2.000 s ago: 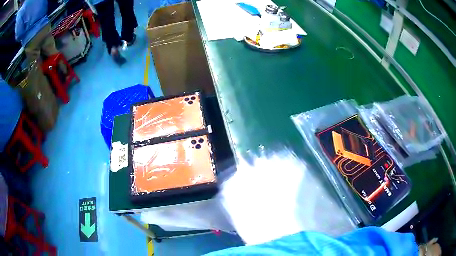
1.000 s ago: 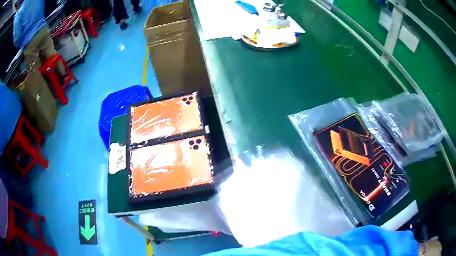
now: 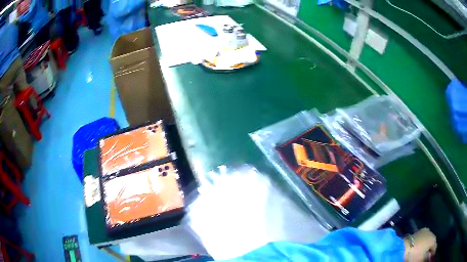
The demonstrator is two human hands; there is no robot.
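My left hand (image 3: 422,245), in a blue sleeve, is at the bottom right corner, beside a dark glossy surface (image 3: 435,207). Its fingers are small and partly cut off, so I cannot tell whether it holds anything. My right hand is out of the picture. Left of the hand, a printed screen film (image 3: 330,171) with orange line art lies in a clear plastic bag (image 3: 269,140) on the green bench (image 3: 225,110). More clear bags (image 3: 381,125) lie behind it. A bright white sheet (image 3: 240,210) covers the near bench edge.
At left, a black foam tray (image 3: 146,222) holds two orange-backed tablets (image 3: 143,192) on a side stand. A carton (image 3: 143,82) and blue bag (image 3: 94,135) stand beyond. Dispenser bottles (image 3: 235,38) stand on a dish. A green panel (image 3: 327,30) borders the bench. People and red stools are at left.
The view has swung right and up, so the tablets, bench and film appear further left. More of my left hand shows. A blue item on the back panel has come into view at right.
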